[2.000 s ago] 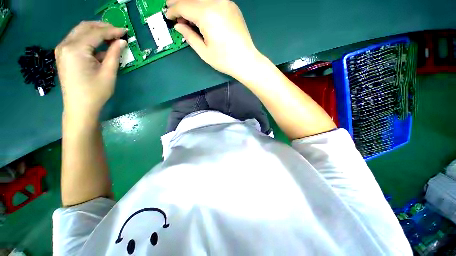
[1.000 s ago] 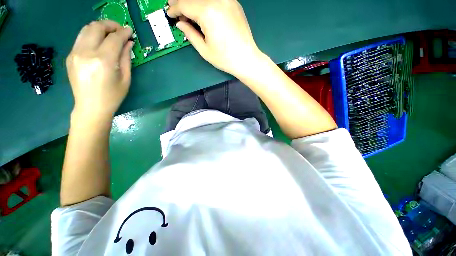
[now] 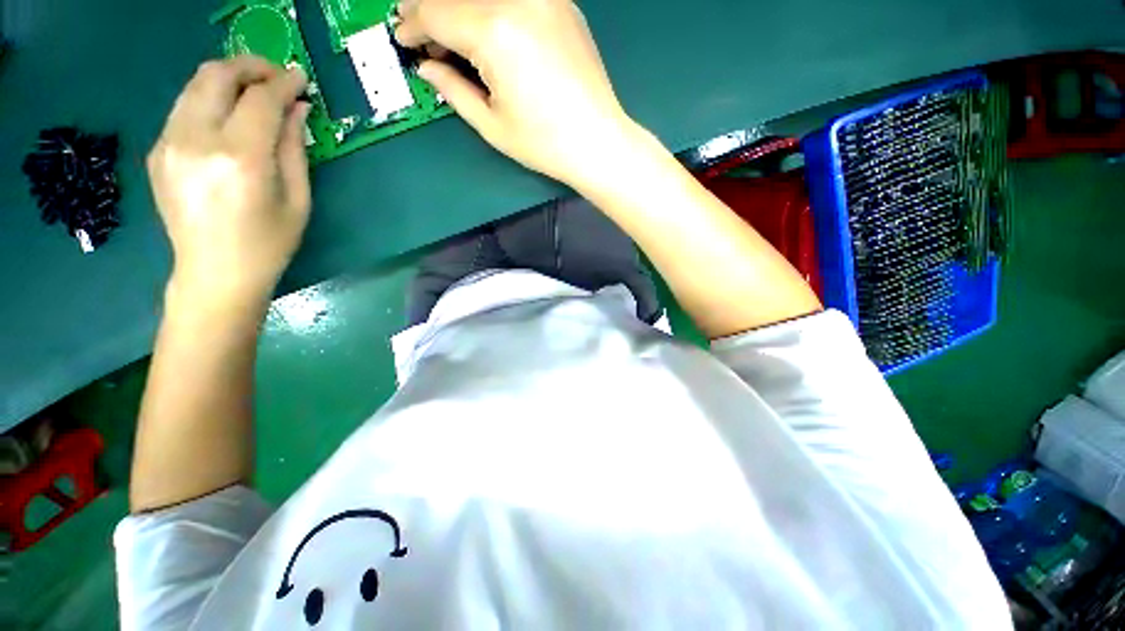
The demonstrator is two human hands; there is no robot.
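A green circuit board panel [image 3: 354,138] lies on the dark green bench mat at the top, cut off by the picture's upper edge. Its right board bears a white block [image 3: 379,74]; its left board has a round green area [image 3: 260,33]. My left hand [image 3: 237,166] is over the left board's near side, thumb and fingertips close together. My right hand [image 3: 518,74] is at the right board's outer edge, fingers curled. Something dark shows by the right fingertips; whether either hand grips a part is too small to tell. A heap of black components [image 3: 74,183] lies left of my left hand.
The bench edge [image 3: 370,256] curves across below my hands. A blue crate of upright boards [image 3: 913,222] stands at the right, beside a red stool [image 3: 771,219]. Another red stool [image 3: 52,491] is at lower left. Wrapped bottles [image 3: 1030,508] and white boxes [image 3: 1086,450] are at lower right.
My left hand moved right and up against the panel from two seconds ago, then stayed there. My right hand stays at the right board. The whole view has shifted slightly.
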